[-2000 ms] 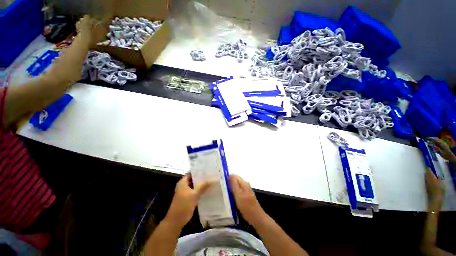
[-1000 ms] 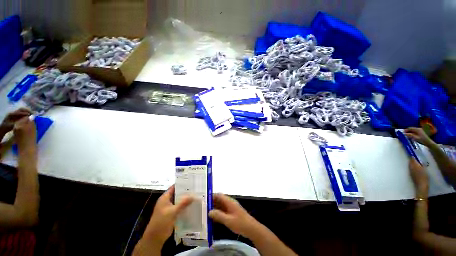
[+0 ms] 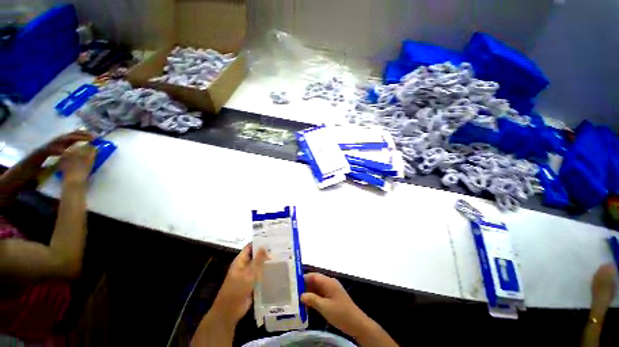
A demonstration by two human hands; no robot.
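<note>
A white and blue retail box (image 3: pixel 277 271) is held upright above my lap, in front of the table's edge. Its blue-edged end flap stands at the top and a white flap hangs at the bottom. My left hand (image 3: pixel 237 281) grips its left side, with the thumb on the printed face. My right hand (image 3: pixel 330 298) holds its lower right edge with the fingers. I cannot tell whether anything is inside the box.
A loose pile of retail boxes (image 3: pixel 328 157) lies ahead, beside heaped coiled cables (image 3: pixel 441 115). A window box (image 3: pixel 499 268) lies at the right table edge. A cardboard carton (image 3: pixel 220 89) holds small white pieces. Co-workers' arms (image 3: pixel 71 217) show left and right.
The box has gone from tilted to more upright, and its grey panel now shows as my left thumb has moved up. The left co-worker's hands have come down to a blue tray.
</note>
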